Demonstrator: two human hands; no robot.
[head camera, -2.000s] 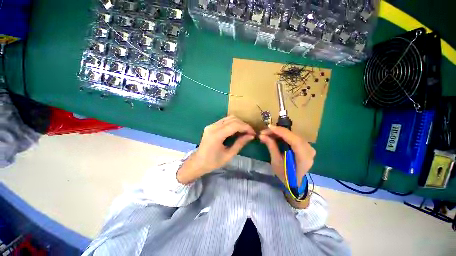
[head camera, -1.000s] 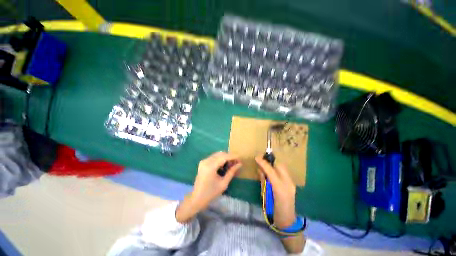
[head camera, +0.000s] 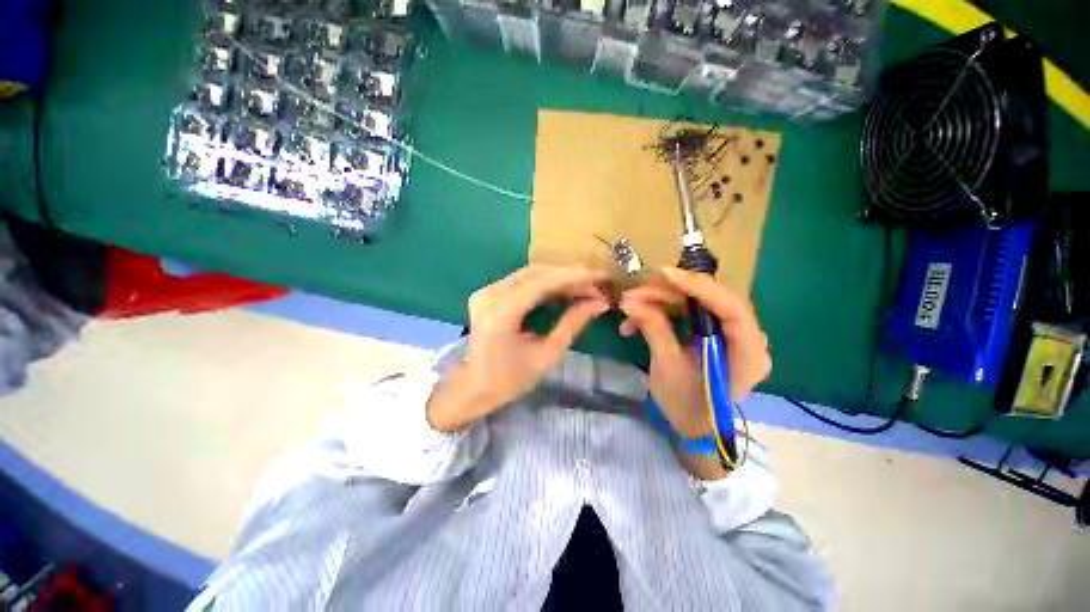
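Observation:
My right hand (head camera: 705, 341) holds the blue and black soldering iron (head camera: 714, 371), whose metal tip lies over the pile of leaded components (head camera: 690, 146) at the top of the brown work board (head camera: 580, 167). A small silver and dark module (head camera: 625, 255) shows just above my fingertips near the board's lower edge. My left hand (head camera: 524, 341) has thumb and forefinger pinched close to the right fingertips. Whatever is between the left fingertips is too small to tell. A thin solder wire (head camera: 466, 179) runs from the left to the board's left edge.
A clear blister tray (head camera: 287, 114) of modules stands at the left, another tray (head camera: 669, 48) behind the board. A black fume fan (head camera: 938, 138), blue soldering station (head camera: 950, 299) and yellowish sponge tray (head camera: 1047, 373) are at the right. A red cloth-like thing (head camera: 179, 287) lies at the far left.
A second ago the hands were apart with a dark piece at my left fingertips and the view was tilted further up; now the fingertips are together by the module. The iron stays in my right hand.

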